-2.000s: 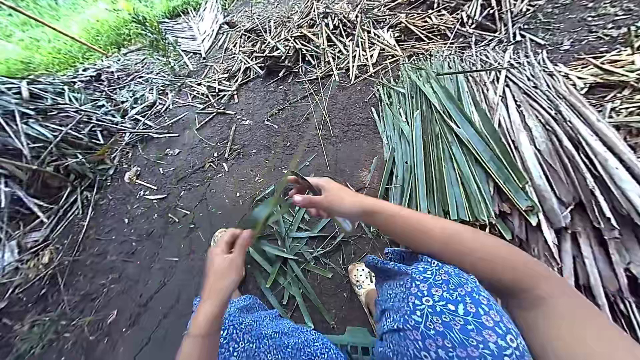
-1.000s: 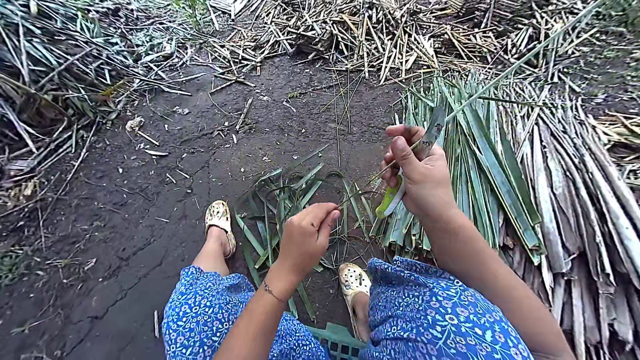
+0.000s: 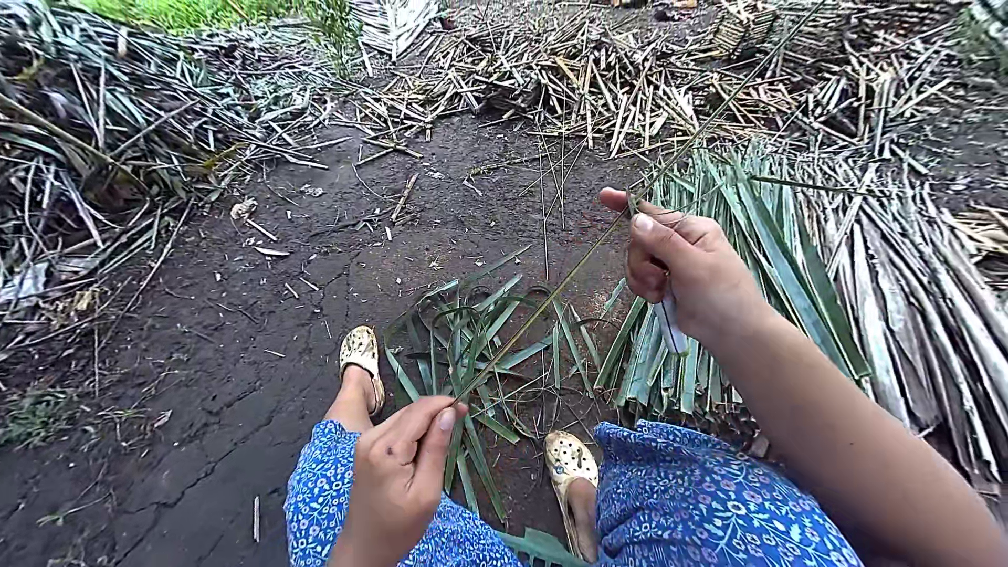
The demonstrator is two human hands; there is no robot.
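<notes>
My left hand (image 3: 405, 465) pinches the lower end of a long thin palm leaf midrib (image 3: 543, 309), which slants up and to the right. My right hand (image 3: 681, 264) is closed around a knife, partly hidden by the fingers; a pale part (image 3: 670, 324) shows below the palm. The midrib passes by my right thumb and forefinger and runs on beyond them toward the top right. Cut green leaf strips (image 3: 472, 346) lie on the ground between and in front of my feet.
Green palm leaflets (image 3: 776, 260) lie in a stack at the right, beside dry brown leaves (image 3: 906, 291). Dry stalks (image 3: 598, 71) are heaped across the back. A pile of leaves and sticks (image 3: 102, 150) stands at the left. My feet wear cream clogs (image 3: 571, 465).
One second ago my hands were close together with a green leaf piece by the right one; now they are farther apart along the midrib, and that leaf piece no longer shows there.
</notes>
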